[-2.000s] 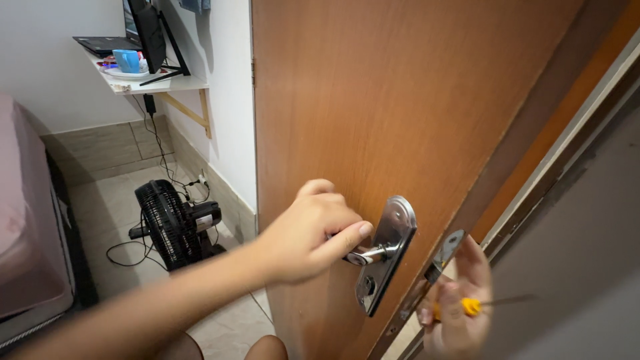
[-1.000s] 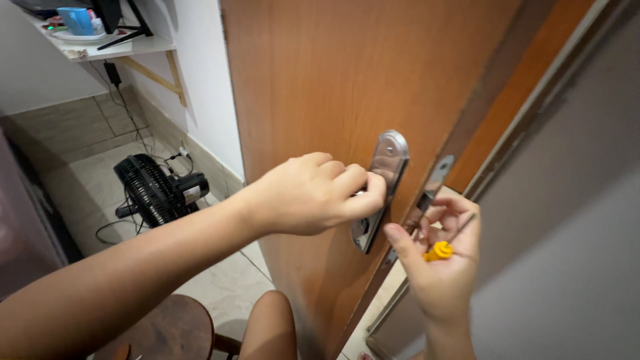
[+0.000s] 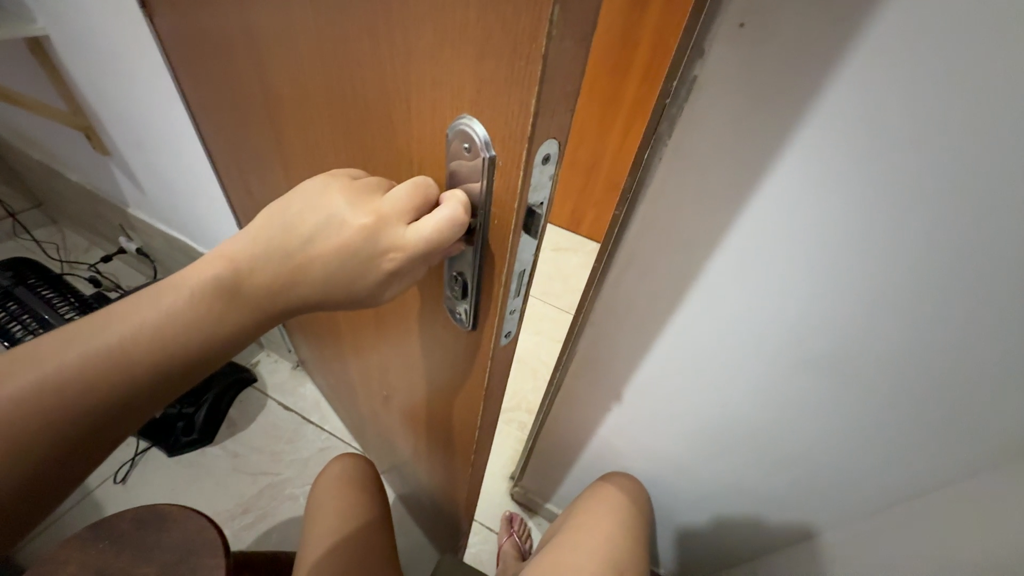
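My left hand (image 3: 368, 240) is closed around the lever handle on the inner face of a wooden door (image 3: 344, 104); the lever itself is mostly hidden by my fingers. Behind it is a shiny metal escutcheon plate (image 3: 466, 148), with a screw near its top and a lock cylinder (image 3: 458, 286) low down. On the door's edge, a steel lock faceplate (image 3: 520, 264) holds the latch bolt (image 3: 532, 221) and has screws at both ends. The door stands ajar. My right hand is out of view, and no screwdriver is visible.
A grey-white wall (image 3: 840, 280) and the door frame (image 3: 596, 272) stand right of the gap. A black fan (image 3: 40, 296) with cables is on the tiled floor at left, near a round wooden stool (image 3: 132, 544). My knees and one sandalled foot (image 3: 514, 538) are below.
My right hand, earlier beside the door edge with a yellow-handled screwdriver, has left the view. My left hand stays at the handle. The view has shifted down and to the right.
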